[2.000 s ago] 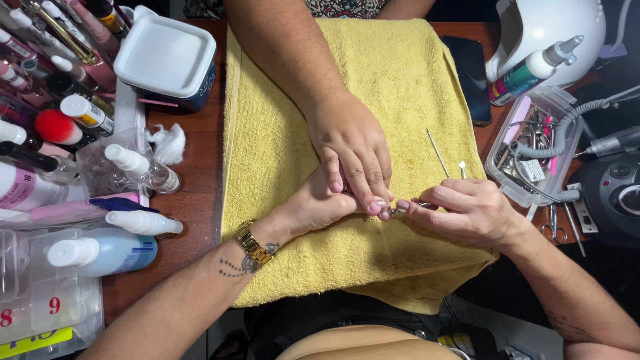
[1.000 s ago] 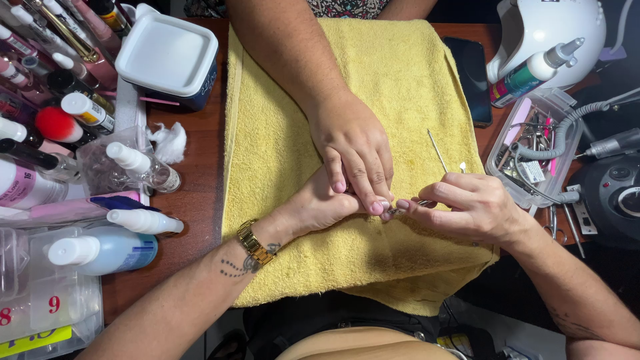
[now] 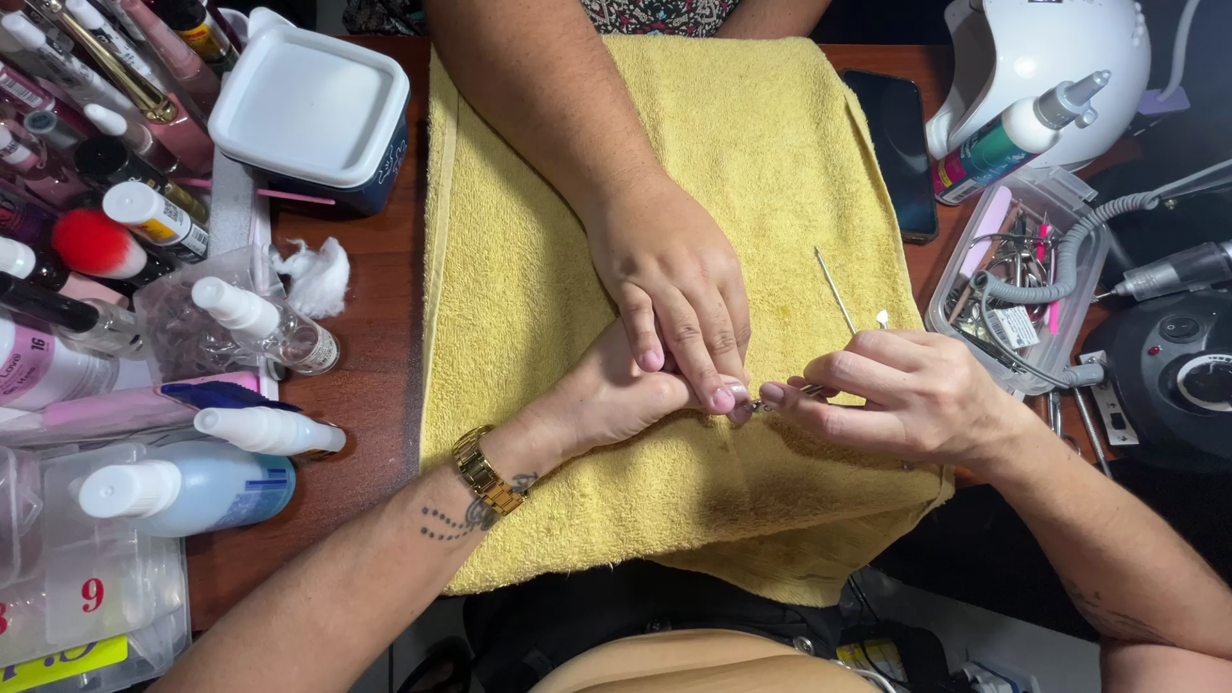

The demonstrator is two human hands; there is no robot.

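My left hand (image 3: 626,385), with a gold watch (image 3: 489,472) on its wrist, holds the fingers of another person's hand (image 3: 674,279) from below. Between my right thumb and fingers is a small metal nail tool, probably a cuticle nipper (image 3: 813,389); its tip is at one of that person's fingertips. My right hand (image 3: 895,395) is beside those fingers, above the yellow towel (image 3: 539,520). A thin metal rod (image 3: 834,289) sticks up past my right knuckles, with a small pale tip (image 3: 883,318) nearby; whether I hold them is hidden.
Nail polish bottles (image 3: 106,164), a lidded tub (image 3: 313,106), cotton (image 3: 318,277) and spray bottles (image 3: 192,489) crowd the left side. At right are a phone (image 3: 890,144), a white lamp (image 3: 1088,58), a bottle (image 3: 1011,140), a tool box (image 3: 934,308) and a nail drill unit (image 3: 1169,356).
My right hand has shifted slightly, and the thin metal rod behind it has changed its angle a little. My left hand keeps its hold on the other person's fingers.
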